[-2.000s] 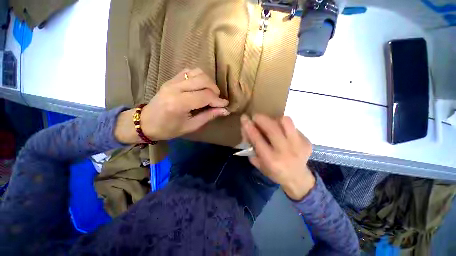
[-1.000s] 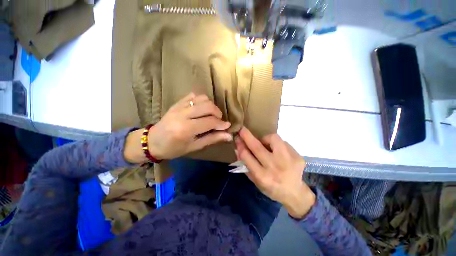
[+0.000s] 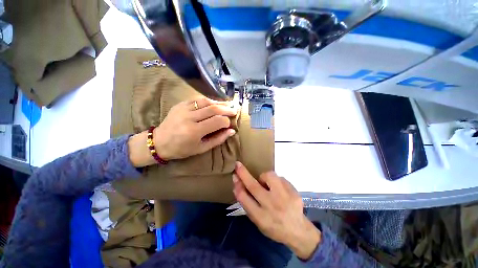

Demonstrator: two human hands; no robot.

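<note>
A khaki-brown garment panel [image 3: 257, 157] lies flat on the white table, with a folded pocket piece [image 3: 183, 166] on it. The silvery zipper end [image 3: 153, 63] shows at the pocket's upper left. My left hand [image 3: 194, 128] presses on the pocket piece, its fingertips beside the lit needle area, where folds bunch up. My right hand [image 3: 272, 207] touches the pocket's lower right corner with its fingertips and holds thread snips [image 3: 236, 210], whose blades show past the palm. The presser foot [image 3: 241, 104] is partly hidden by the fingers and the machine head.
The white sewing machine head [image 3: 335, 57] with "JACK" lettering fills the top. A grey attachment [image 3: 262, 116] sits right of the needle. A smartphone [image 3: 393, 136] lies at right. Cut brown pieces [image 3: 57, 57] lie upper left. A blue bin [image 3: 84, 230] with brown and white cloth is at lap level.
The view has tilted up, showing more of the machine head. My left hand has moved up the pocket to the needle area. My right hand is now apart from it, at the pocket's lower corner.
</note>
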